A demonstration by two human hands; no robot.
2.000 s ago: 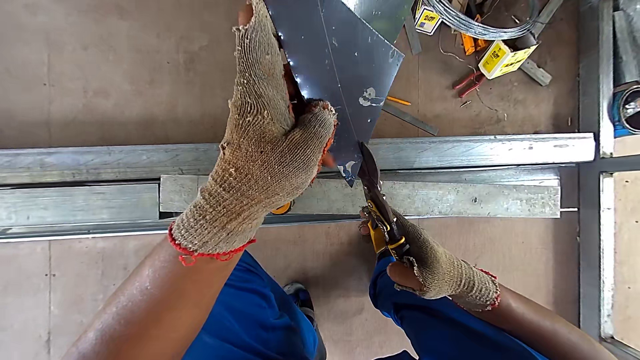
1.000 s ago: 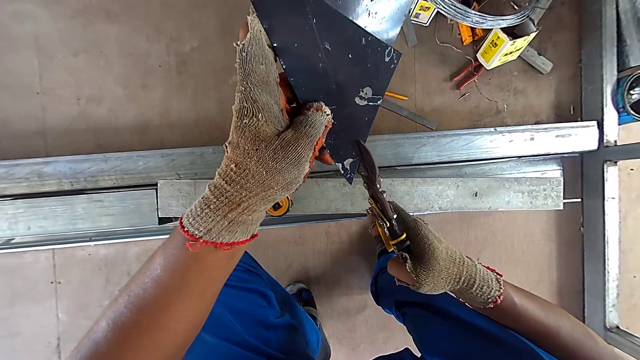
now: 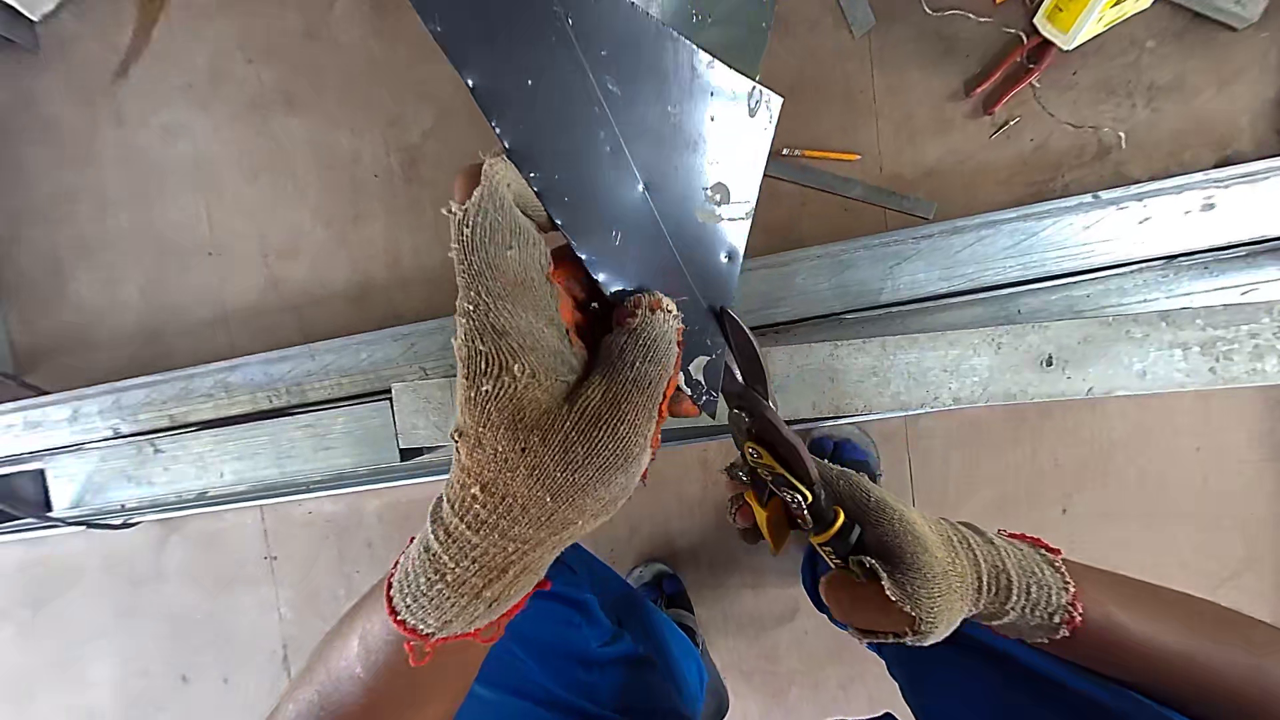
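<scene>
My left hand (image 3: 540,430), in a worn knitted glove with cut fingertips, grips the lower left edge of a dark sheet metal piece (image 3: 640,170). A thin scribed line runs down the sheet, which narrows to a point at the bottom. In my right hand (image 3: 900,560), gloved likewise, are aviation snips (image 3: 775,455) with black and yellow handles. Their blades are at the sheet's right edge, close above the pointed tip; whether metal lies between them cannot be told. The fingers of my left hand under the sheet are mostly hidden.
Long galvanized metal profiles (image 3: 1000,365) lie across the floor beneath my hands. Beyond them are a pencil (image 3: 820,154), a flat metal strip (image 3: 855,190), red-handled pliers (image 3: 1012,75) and a yellow and white box (image 3: 1085,18). My shoes stand on the near side of the profiles.
The view has turned somewhat. Both hands keep their hold on the sheet and the snips, and the sheet's face now catches more light than one second ago.
</scene>
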